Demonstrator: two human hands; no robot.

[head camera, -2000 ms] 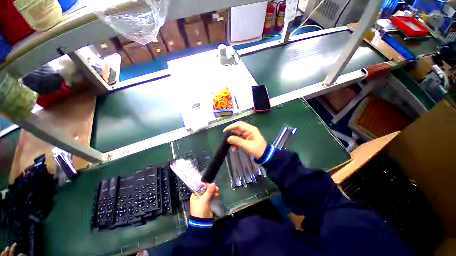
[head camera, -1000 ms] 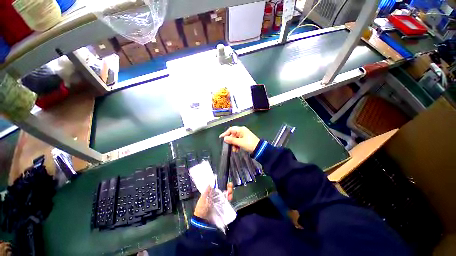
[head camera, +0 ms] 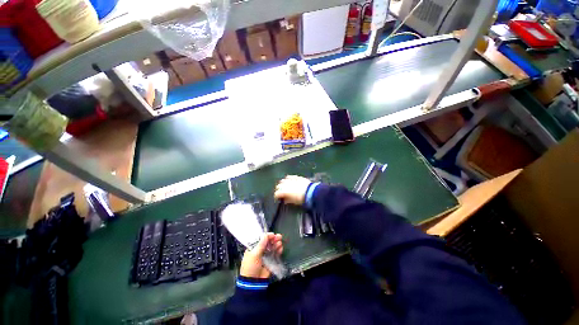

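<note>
My left hand [head camera: 259,257] holds whitish poly bags [head camera: 242,223], with loose clear ends below the fingers. My right hand [head camera: 293,189] grips the top end of a black remote control [head camera: 277,214], seen narrow, its lower end near the left fingers; whether it is inside a bag I cannot tell. Unbagged remotes [head camera: 184,247] lie in a row at left, buttons up. Bagged remotes [head camera: 310,223] lie right of the held one, partly hidden by my right sleeve. Another shiny bagged group [head camera: 370,178] lies further right, tilted.
Orange-yellow pieces [head camera: 292,129] fill a small tray on the white sheet [head camera: 254,95]. A smartphone [head camera: 341,126] lies right of it. An open carton [head camera: 473,202] stands at right. A black heap [head camera: 54,244] lies far left. Metal posts [head camera: 460,57] hold the raised shelf.
My right hand has moved slightly up and left over the bench with the remote. The white bags in my left hand now point up-left. The view has shifted slightly.
</note>
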